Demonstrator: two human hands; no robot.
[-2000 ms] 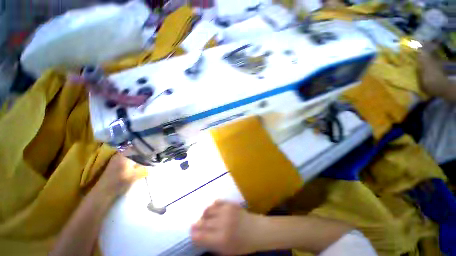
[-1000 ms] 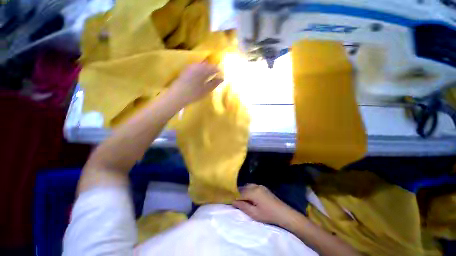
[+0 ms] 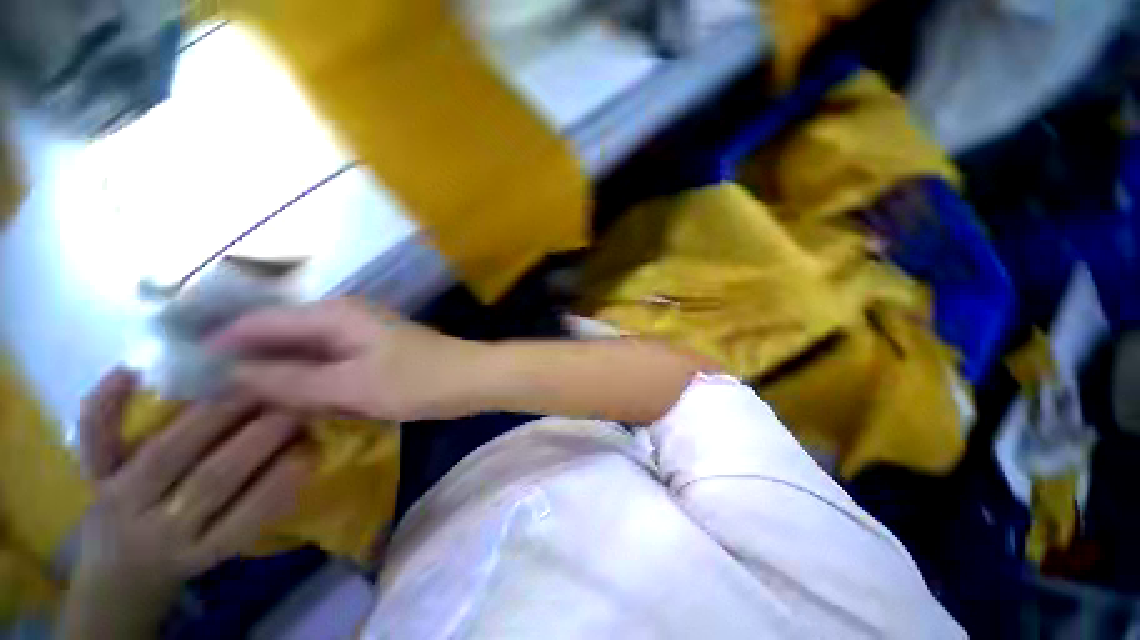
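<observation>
My left hand [image 3: 188,488] is at the lower left with its fingers over a yellow garment piece [image 3: 356,481], which hangs over the table's front edge. My right hand [image 3: 363,363] is just above it, fingers closed on a small pale grey, blurred piece [image 3: 206,325]. I cannot tell what that piece is, or whether it touches the yellow cloth. The fingertips of both hands are close together. A stacked yellow panel [image 3: 438,138] lies across the white machine bed [image 3: 238,138] and over its edge.
The dark underside of the machine head [image 3: 100,69] is blurred at the top left. Unsewn yellow bundles [image 3: 775,313] lie at right, below the table, by a blue crate [image 3: 963,275]. The grey table edge [image 3: 406,275] runs diagonally. My white-clothed lap is below.
The view has swung right and down. My right hand has risen from the lower end of the yellow piece to beside my left hand, and the pale piece now shows in it.
</observation>
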